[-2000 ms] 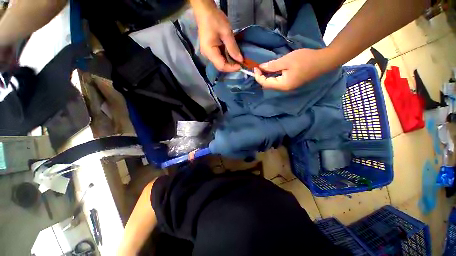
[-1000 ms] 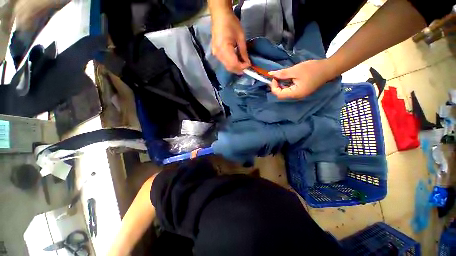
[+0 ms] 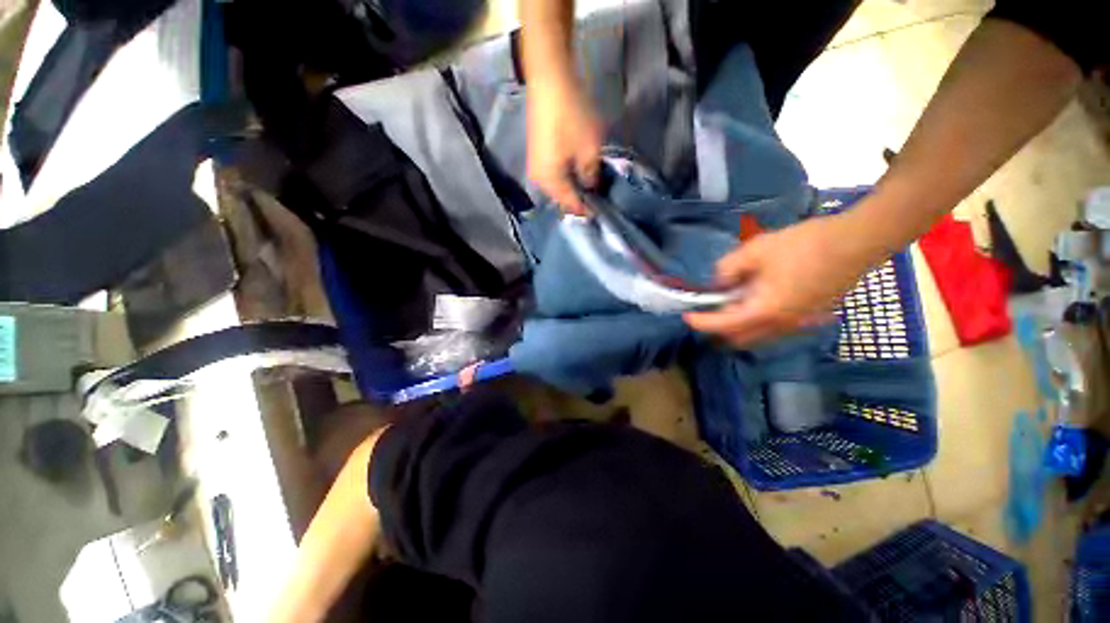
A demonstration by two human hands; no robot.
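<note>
The view looks inverted, with my arms coming in from the top. A blue garment [image 3: 682,231] hangs between my hands over a blue basket, its upper part bunched. A curved band with a pale edge and a dark line runs between my hands, blurred. My right hand [image 3: 566,146], left of centre, grips one end, its fingertips partly hidden. My left hand [image 3: 791,280], right of centre, pinches the other end with thumb and fingers. A small orange-red patch [image 3: 749,226] shows just above my left hand.
A blue basket [image 3: 883,316] stands under the cloth. Grey-and-black pieces [image 3: 420,134] fill another beside it. A person in black [image 3: 584,523] is close by at the bottom. A white table edge [image 3: 237,487] and scissors [image 3: 189,596] are at left. Red scraps [image 3: 965,280] lie on the floor.
My left hand has moved down and right, away from my right hand. The band between them is longer and curved; the small orange-and-white strip is no longer held between the fingertips.
</note>
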